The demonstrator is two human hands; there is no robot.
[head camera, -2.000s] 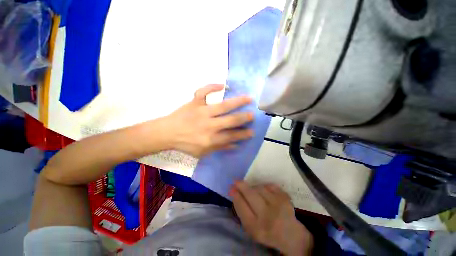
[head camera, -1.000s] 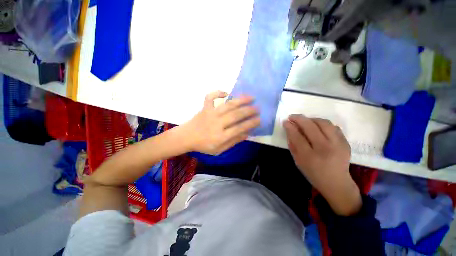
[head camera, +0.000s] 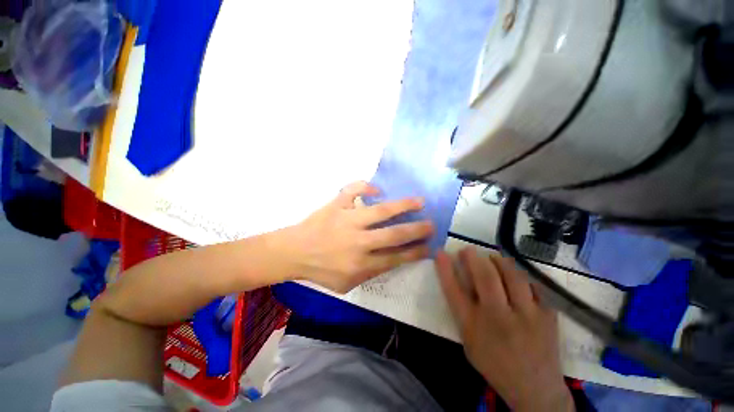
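A long pale blue fabric piece (head camera: 422, 121) lies on the white machine table, its upper part running along the left side of the sewing machine head (head camera: 555, 96). My left hand (head camera: 366, 241) lies flat on its lower end with fingers spread, pressing it rather than gripping it. My right hand (head camera: 499, 322) rests at the table's front, its fingertips at or beside the piece's lower right edge; whether they touch it is unclear. The head hides the needle and presser foot.
Bright blue strips (head camera: 173, 96) lie at the table's left, near a yellow edge strip (head camera: 113, 117) and a crumpled clear bag (head camera: 68, 60). A dark bent bar (head camera: 563, 294) crosses before small pale blue pieces (head camera: 624, 256) and a bright blue piece (head camera: 650, 318). A red basket (head camera: 241, 334) stands below.
The view has swung up and back, and the head again covers the needle area. Against two seconds ago, the pale blue piece has shifted up, away from me. My left hand stays on it.
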